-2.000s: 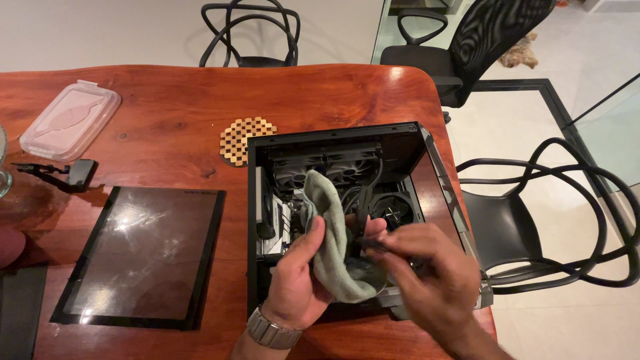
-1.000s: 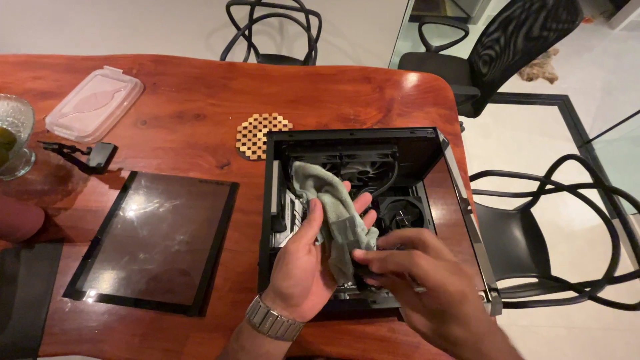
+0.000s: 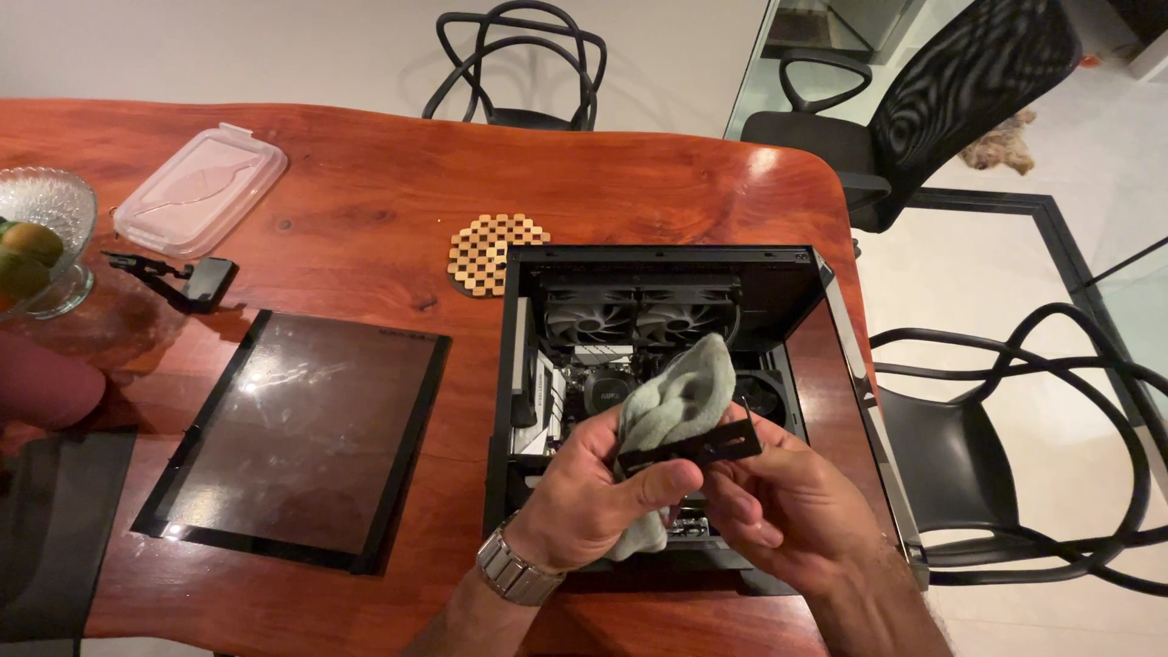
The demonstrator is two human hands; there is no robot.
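Above an open computer case (image 3: 826,365) on the wooden table, both hands hold a small black metal bracket (image 3: 698,445). My left hand (image 3: 607,493), with a metal watch at the wrist, grips the bracket's left end together with a grey-green cloth (image 3: 680,392). The fingers of my right hand (image 3: 785,493) pinch its right end. Inside the case, two radiator fans (image 3: 593,315) lie at the far side and a round cooler pump head (image 3: 607,391) sits on the motherboard. The cloth and hands hide much of the case's interior.
A tinted glass side panel (image 3: 301,438) lies left of the case. Further left are a black bracketed holder (image 3: 205,283), a plastic lid (image 3: 205,187) and a glass fruit bowl (image 3: 78,246). A checkered wooden trivet (image 3: 484,251) touches the case's far left corner. Black chairs (image 3: 949,456) stand around the table.
The black bracket now shows plainly between both hands; earlier the cloth and fingers mostly covered it. The hands have turned, and the left palm no longer faces up.
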